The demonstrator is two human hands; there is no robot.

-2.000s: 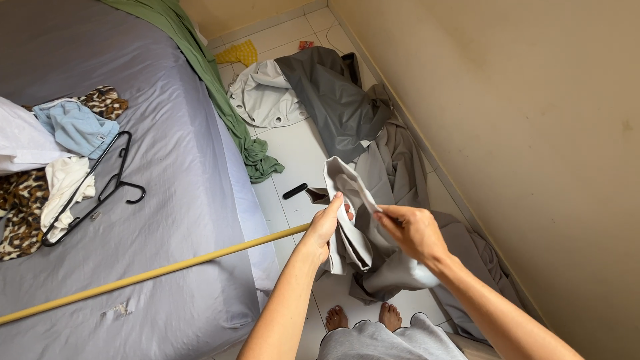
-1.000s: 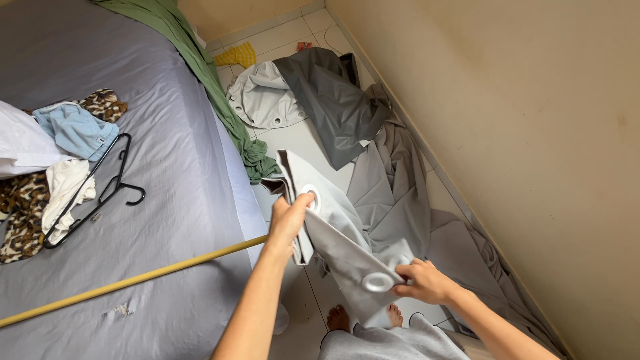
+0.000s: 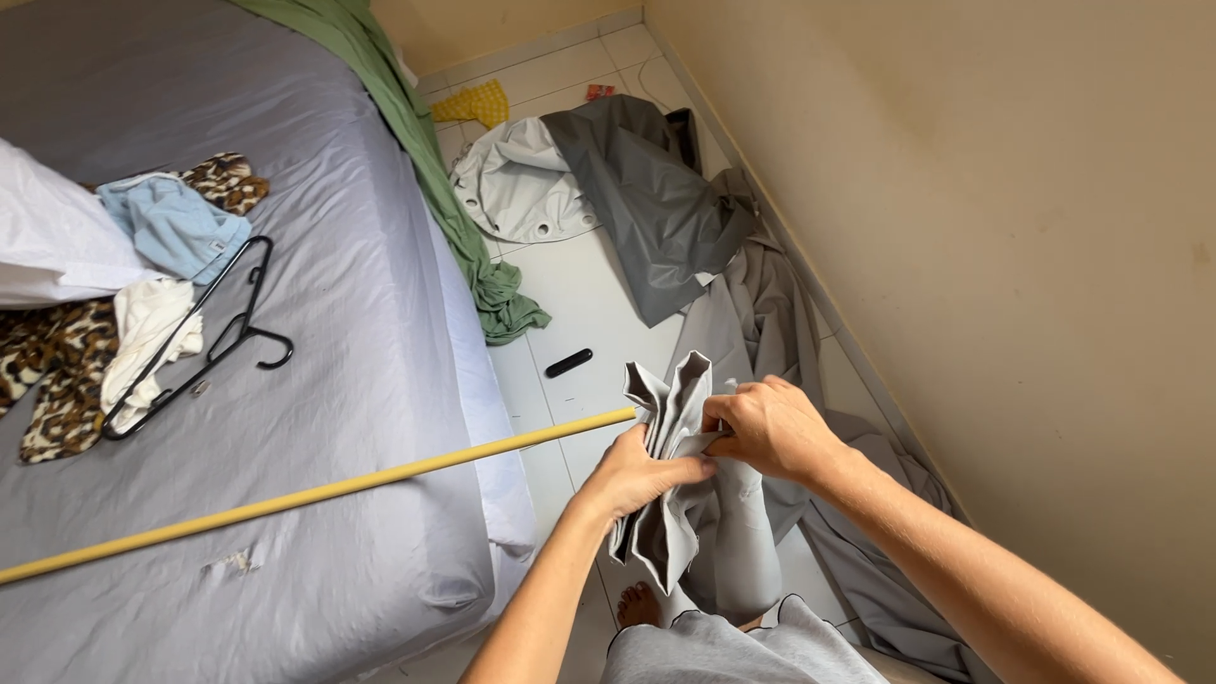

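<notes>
A light grey curtain point(image 3: 679, 513) is bunched in pleats in front of me, its lower part hanging toward the floor. My left hand point(image 3: 646, 475) grips the gathered folds from the left, thumb across them. On the right, my right hand point(image 3: 765, 427) pinches the same cloth near the upper edge, its fingertips close to my left thumb. The yellow rod point(image 3: 332, 489) lies across the bed, and its right end meets or passes behind the folds; which, I cannot tell. No grommet shows clearly in the held part.
The bed point(image 3: 361, 570) holds a black plastic hanger point(image 3: 223, 351) and clothes point(image 3: 176, 223). Dark grey cloth point(image 3: 646, 209) and pale grommeted cloth point(image 3: 522, 180) lie on the tiles beside a wall point(image 3: 997, 237). A green cloth point(image 3: 427, 171) drapes off the bed near a small black object point(image 3: 569, 363).
One second ago the cloth was spread between my hands with grommets showing; now it is bunched. My right hand has moved up and closer to my left hand.
</notes>
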